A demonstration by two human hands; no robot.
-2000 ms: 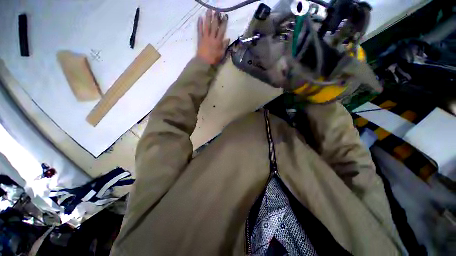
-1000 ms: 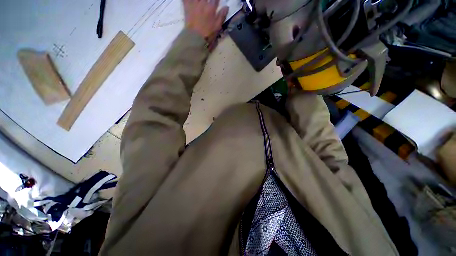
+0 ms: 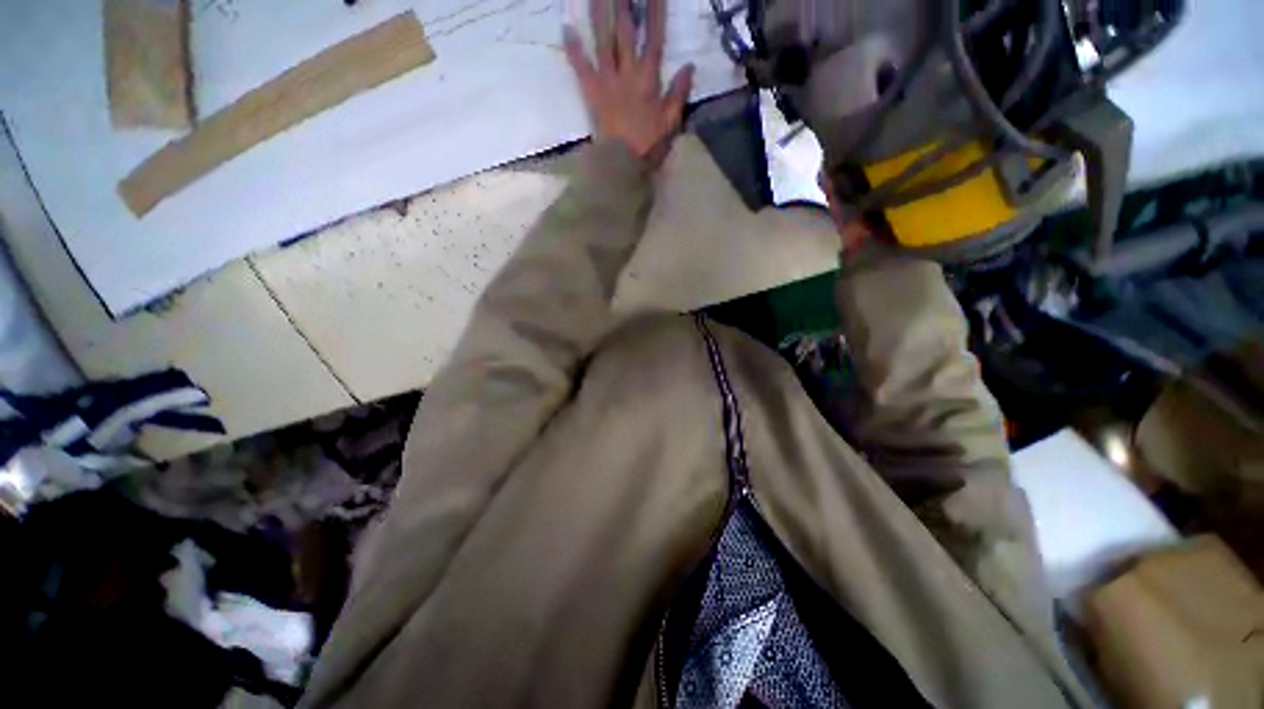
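Note:
My left hand (image 3: 631,81) lies with spread fingers on the white marked paper (image 3: 485,76), just left of the cutting machine. The grey machine (image 3: 859,83) with its yellow band stands at the upper right. Its dark grey base plate (image 3: 732,139) shows beside my left hand. My right hand (image 3: 853,222) is mostly hidden behind the machine's motor housing; only a little skin shows above the sleeve, so its grip cannot be seen. The blade is hidden.
A long tan wooden strip (image 3: 277,111) and a short tan card piece (image 3: 150,63) lie on the paper. The cream table edge (image 3: 402,277) runs in front of me. Navy and white scraps (image 3: 118,409) lie at left. A brown box-like piece (image 3: 1178,623) is at lower right.
The view has turned, so the table edge lies flatter across it. The machine shows further right. My left hand stays flat on the paper near it, fingers spread wider.

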